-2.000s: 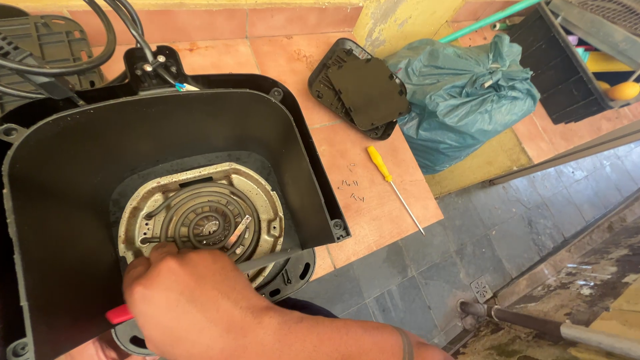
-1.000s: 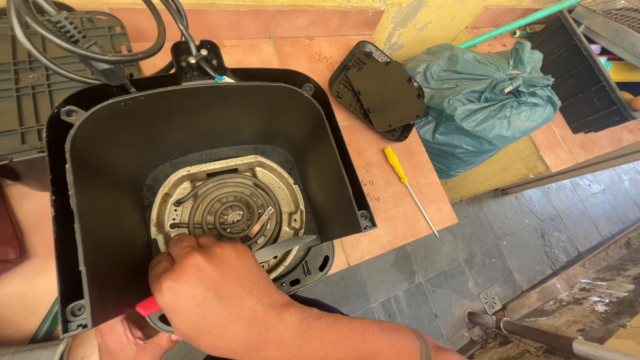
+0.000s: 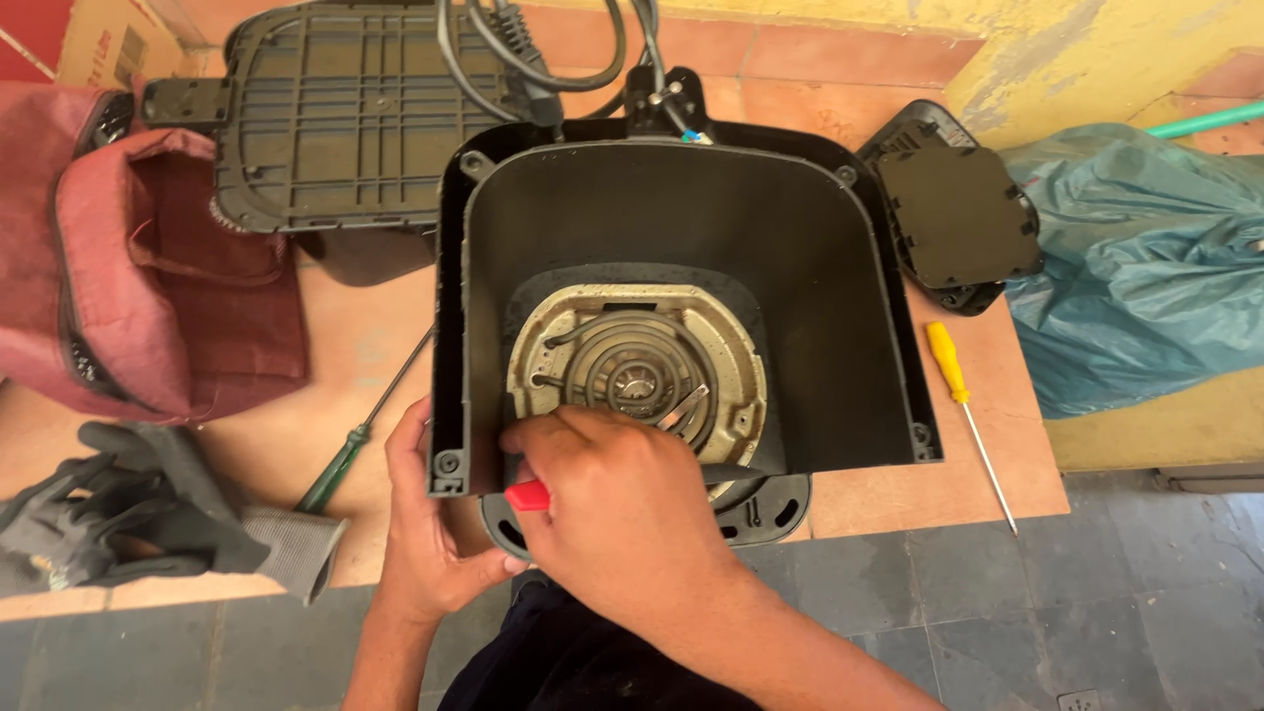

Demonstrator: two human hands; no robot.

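Note:
The black plastic housing of an appliance point(image 3: 671, 197), likely an air fryer, stands open toward me. Deep inside it lies a metal plate point(image 3: 736, 375) with a coiled heating element point(image 3: 642, 326). My right hand point(image 3: 622, 494) is closed around a tool with a red handle point(image 3: 527, 496), reaching into the housing at the plate's lower left; the tool's tip is hidden. With fingers behind the housing's lower left corner and thumb below, my left hand point(image 3: 425, 523) holds the housing. Cut or loose wires point(image 3: 691, 133) stick out at the back.
Left are a dark grille-like plastic panel point(image 3: 336, 118), a red fabric bag point(image 3: 168, 267), grey work gloves point(image 3: 138, 513) and a green-handled screwdriver point(image 3: 341, 469). Right are a yellow-handled screwdriver point(image 3: 948, 360), black plastic covers point(image 3: 958, 212) and a teal plastic bag point(image 3: 1136, 257). The tiled ledge point(image 3: 889, 499) ends near me.
The view has swung left, bringing the bag, gloves and green screwdriver into sight. My right hand stays at the metal plate with the red-handled tool. My left hand now shows at the housing's left corner.

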